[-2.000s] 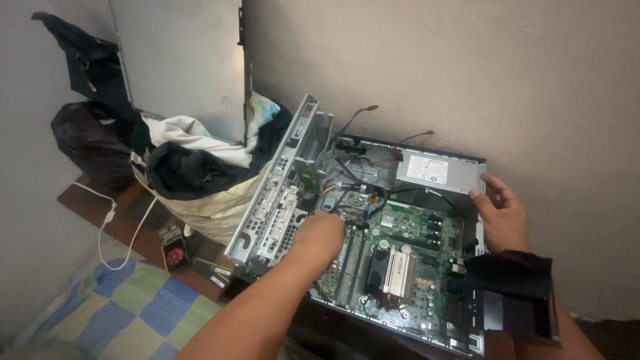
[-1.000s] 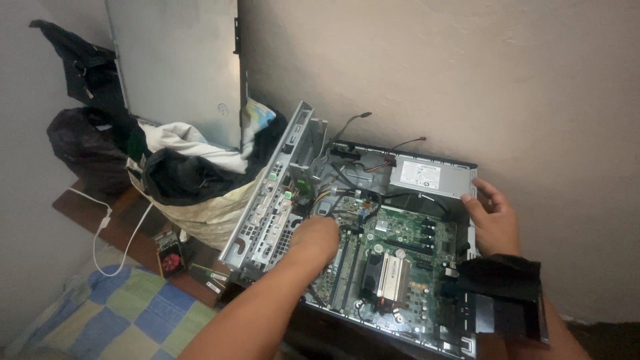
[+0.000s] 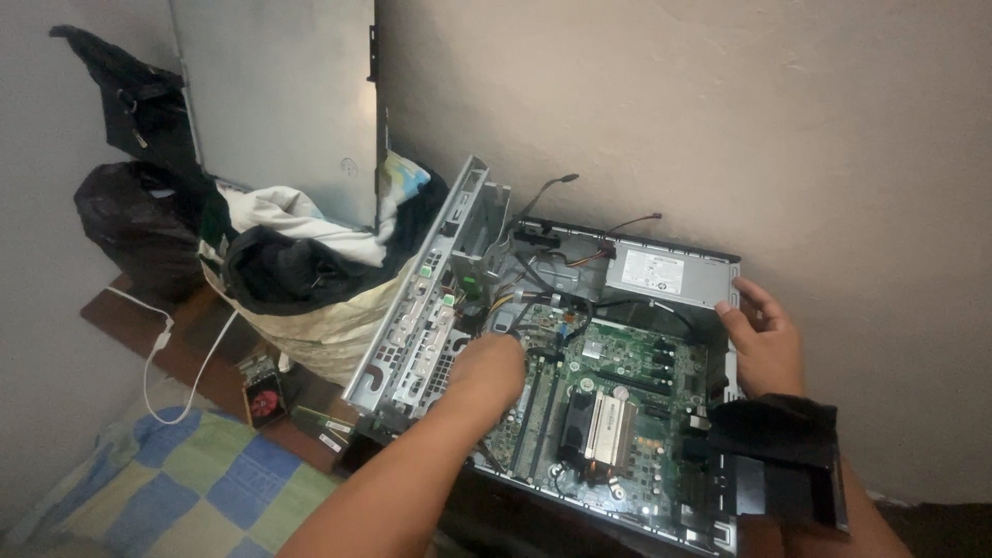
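An opened desktop computer case [image 3: 697, 249] lies tilted, showing its green motherboard [image 3: 620, 353], a heatsink with a fan [image 3: 608, 434] and loose cables. My left hand [image 3: 488, 372] is inside, between the drive cage [image 3: 434, 333] and the memory slots [image 3: 539, 411]; its fingertips are hidden, so what they touch cannot be told. At the right, my right hand [image 3: 763, 337] grips the case's rear edge beside the metal power supply [image 3: 670, 279], thumb on top. A black plastic part [image 3: 775, 465] stands in front of my right forearm.
The metal side panel [image 3: 279, 108] leans upright on a cloth-filled sack [image 3: 333, 333]. A small card with a red fan [image 3: 263, 399], memory sticks [image 3: 329, 426] and a white cable [image 3: 167, 333] lie on the wooden surface [image 3: 116, 322]. A checkered cloth [image 3: 225, 473] is at the lower left, a wall behind.
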